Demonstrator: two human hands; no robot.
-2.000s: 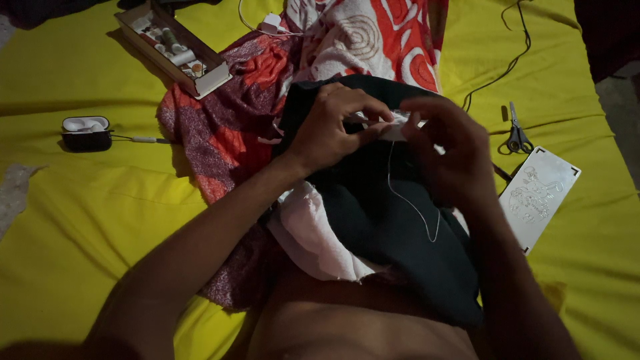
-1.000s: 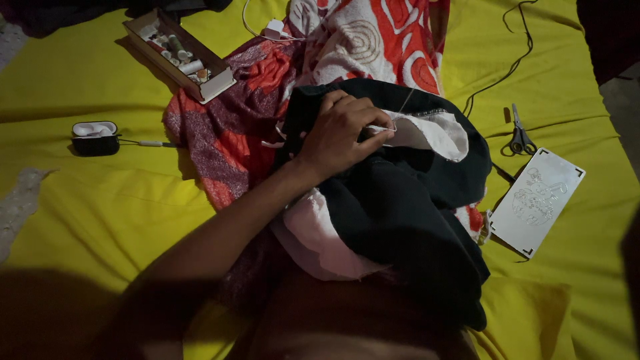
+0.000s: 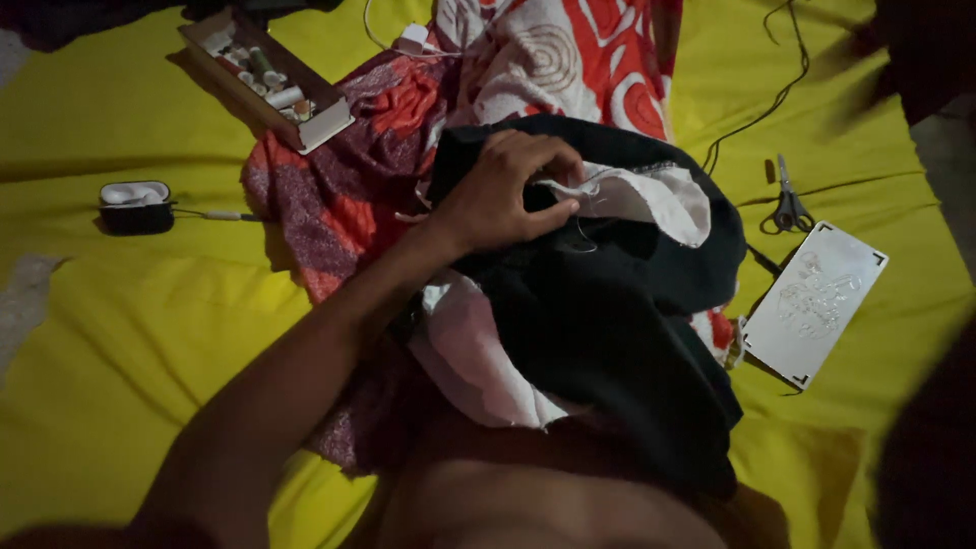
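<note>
My left hand [image 3: 518,191] lies over the black garment [image 3: 595,282] and pinches the edge of a white cloth piece [image 3: 648,202] between thumb and fingers. From the pinched edge a fine thread [image 3: 585,240] curls down onto the black cloth. Another pale cloth part [image 3: 476,351] sticks out at the garment's lower left. At the upper right, a dark, motion-blurred shape with finger-like streaks appears to be my right hand [image 3: 862,76]; whether it holds anything cannot be seen. The garment rests on my lap.
A patterned red and white blanket [image 3: 549,61] lies beneath. An open box of thread spools [image 3: 320,130] is at upper left, an earbud case [image 3: 137,217] at left. Scissors [image 3: 789,206], a white rectangular panel [image 3: 816,305] and a dark cable [image 3: 781,95] lie right, on yellow fabric [image 3: 152,335].
Two seconds ago both hands met at the white cloth; the right hand has since moved away from it. My left hand keeps its place at the white cloth.
</note>
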